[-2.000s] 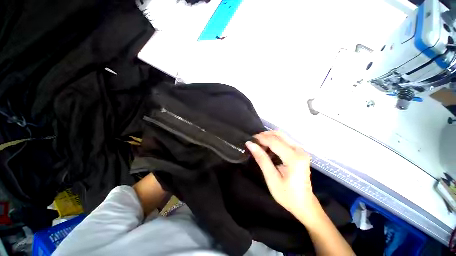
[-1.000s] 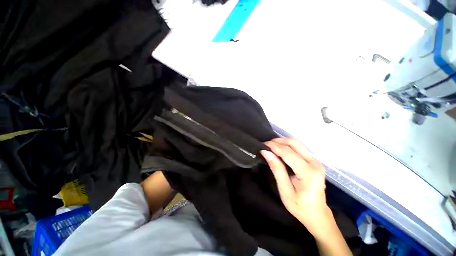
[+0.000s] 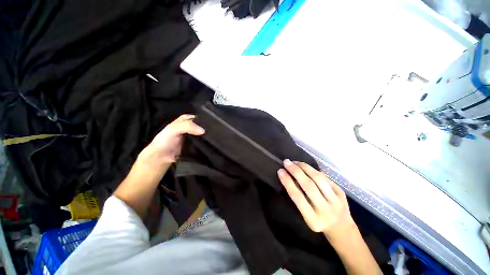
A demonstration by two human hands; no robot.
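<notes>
A black garment panel (image 3: 252,121) lies over the table's front edge and hangs into my lap. A folded dark layer with a thin grey line along its edge (image 3: 242,134) lies on it; no zipper teeth show. My left hand (image 3: 171,140) grips the layer's left end between thumb and fingers. My right hand (image 3: 317,198) holds the right end of the layer, fingertips at the end of the grey line.
The white sewing machine head (image 3: 456,80) stands at the right on the white table (image 3: 344,70). Blue tape (image 3: 274,27) is on the tabletop. Dark cloth (image 3: 96,59) fills the left. A blue plastic basket (image 3: 64,244) is low at the left, a yellow one (image 3: 84,205) beside it.
My left hand has come out from under the cloth and now grips its left end. The zipper teeth are now covered by the folded layer. The view has shifted, so the table sits further right.
</notes>
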